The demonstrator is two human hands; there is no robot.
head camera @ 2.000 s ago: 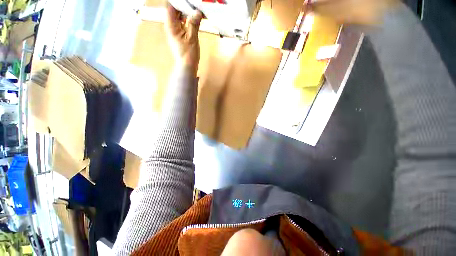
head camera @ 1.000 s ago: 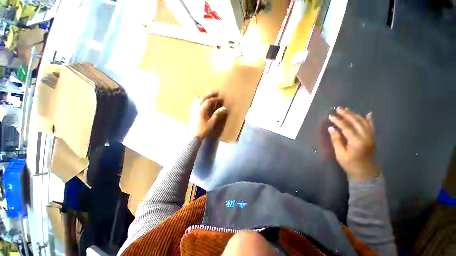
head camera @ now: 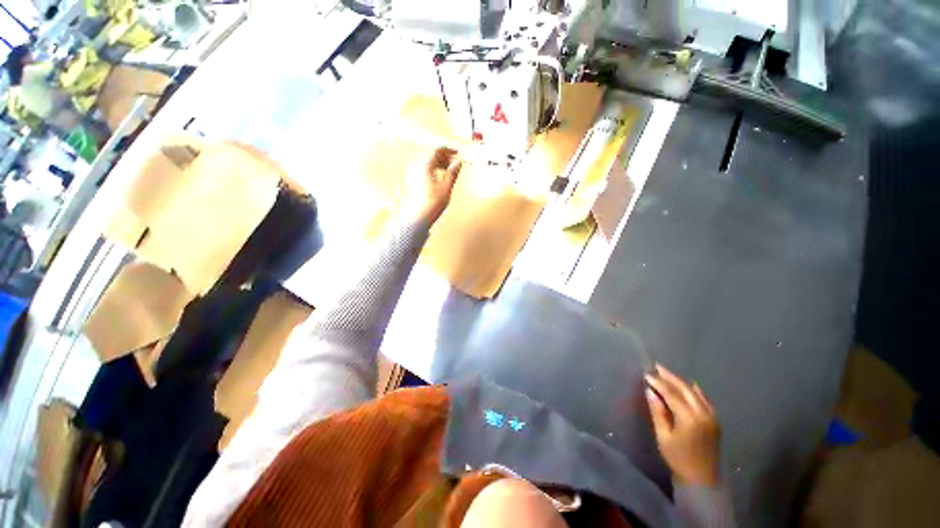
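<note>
A tan cut panel point(head camera: 477, 244) lies flat under the white sewing machine head point(head camera: 505, 108) with its red logo. My left hand point(head camera: 441, 184) is at the machine head's left side, over the panel; glare hides what its fingers touch. My right hand point(head camera: 683, 421) is low at the right, over the grey tabletop's front edge, fingers apart and empty. The white template board point(head camera: 605, 266) lies right of the panel, with a yellow piece point(head camera: 584, 211) and a small black block point(head camera: 560, 185) on it.
A panel stack point(head camera: 211, 215) stands on the left, with loose tan pieces point(head camera: 134, 309) and black cloth below. A metal bracket point(head camera: 768, 95) lies at the upper right on the grey tabletop point(head camera: 742, 258). Brown panels point(head camera: 871, 485) are at the far lower right.
The view has tilted up, showing more of the machine. My left hand has moved from the panel's middle up to the machine head. My right hand has come down and nearer to my body.
</note>
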